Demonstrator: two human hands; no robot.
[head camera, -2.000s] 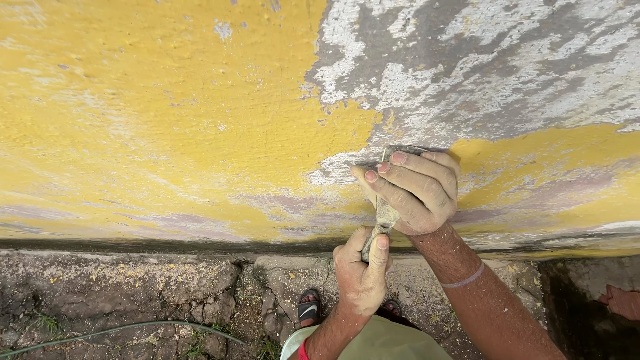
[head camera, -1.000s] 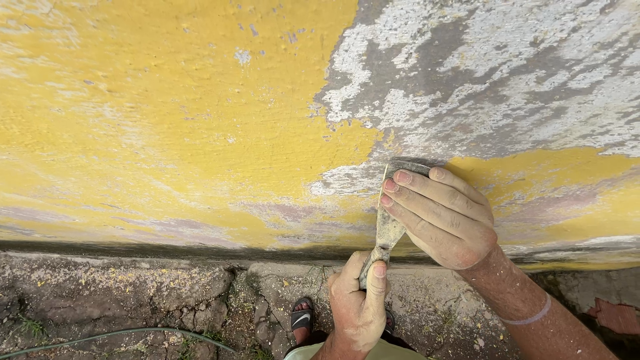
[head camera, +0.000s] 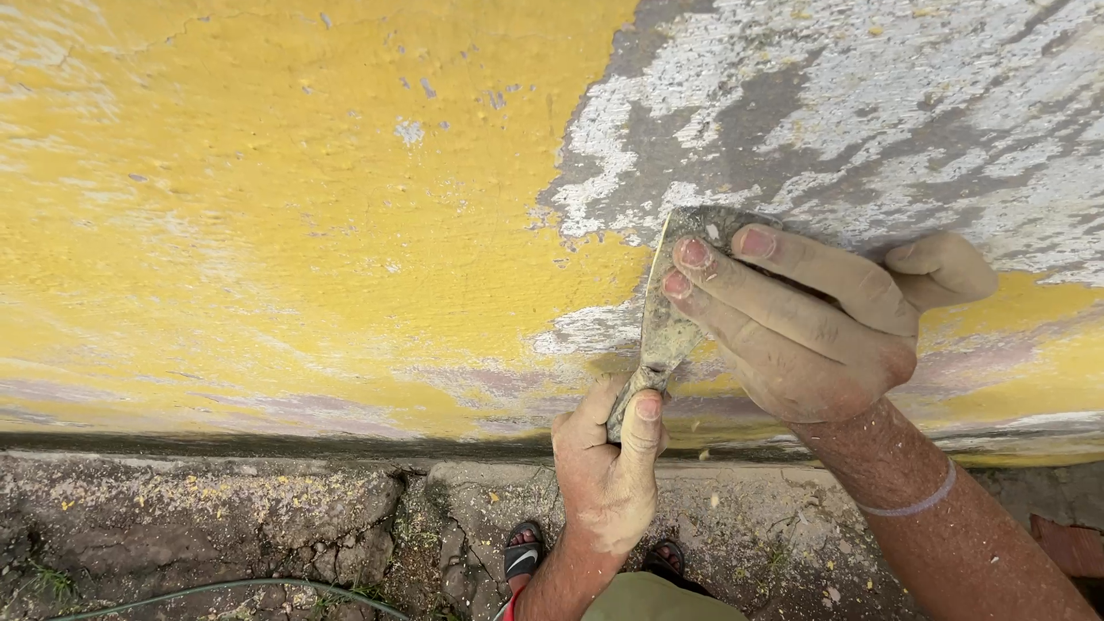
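Note:
A metal paint scraper (head camera: 669, 328) with a broad, paint-crusted blade lies against the painted wall (head camera: 345, 216), its edge by the border of yellow paint and the bare gray and white patch (head camera: 742, 112). My left hand (head camera: 612, 466) is closed around the scraper's handle, thumb on top. The fingertips of my right hand (head camera: 811, 328) press on the blade's face, with the thumb apart at the right. Dust coats both hands. Part of the blade is hidden under the right fingers.
Cracked stone paving (head camera: 207, 526) strewn with paint flakes runs along the wall's foot. A green hose (head camera: 250, 584) crosses it at the lower left. My sandaled foot (head camera: 523, 552) stands below the hands. A reddish piece (head camera: 1068, 545) lies at the far right.
Both hands stay on the scraper. The blade now shows more of its face, and the right thumb has come into sight, sticking out to the right. Small flakes are falling below the blade.

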